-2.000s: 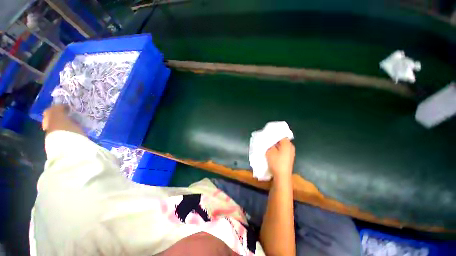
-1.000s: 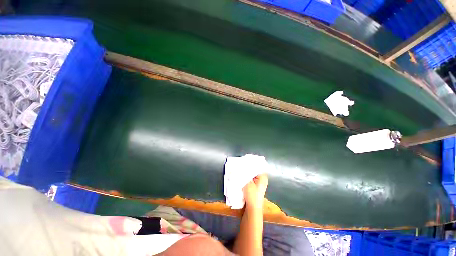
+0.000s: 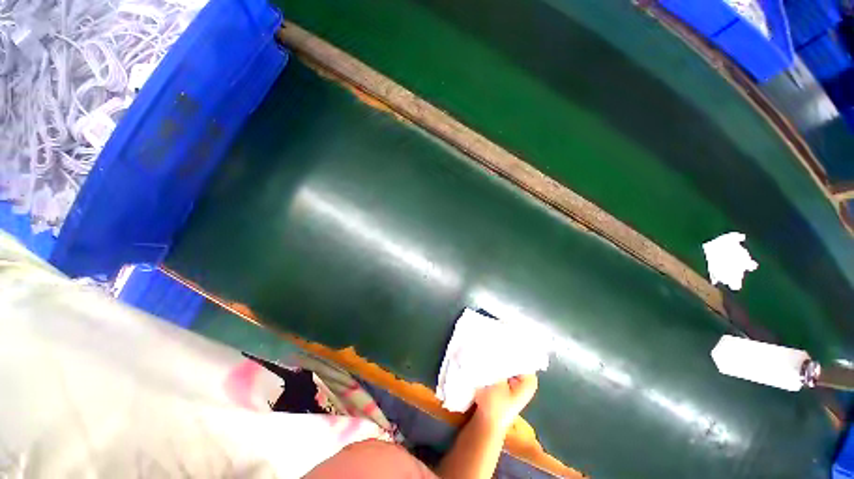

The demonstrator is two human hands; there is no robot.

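My right hand [image 3: 504, 400] is closed on a white cloth [image 3: 482, 360], which lies against the green bench top [image 3: 375, 243] near its worn front edge. A blue tote [image 3: 178, 131] stands at the left, full of white corded units [image 3: 70, 103] with looped cords. My left hand is out of the picture; only the pale sleeve on that side shows at the lower left.
A wooden strip [image 3: 524, 178] runs along the bench. A white crumpled scrap [image 3: 728, 260] and a white bottle [image 3: 763, 363] with a metallic top lie at the right. Another blue tote [image 3: 735, 33] is at the upper right. Part of a blue tote [image 3: 159, 295] shows below the bench edge.
The view has swung and tilted. My left hand was at the tote two seconds ago and is now out of the picture. My right hand still holds the cloth on the bench.
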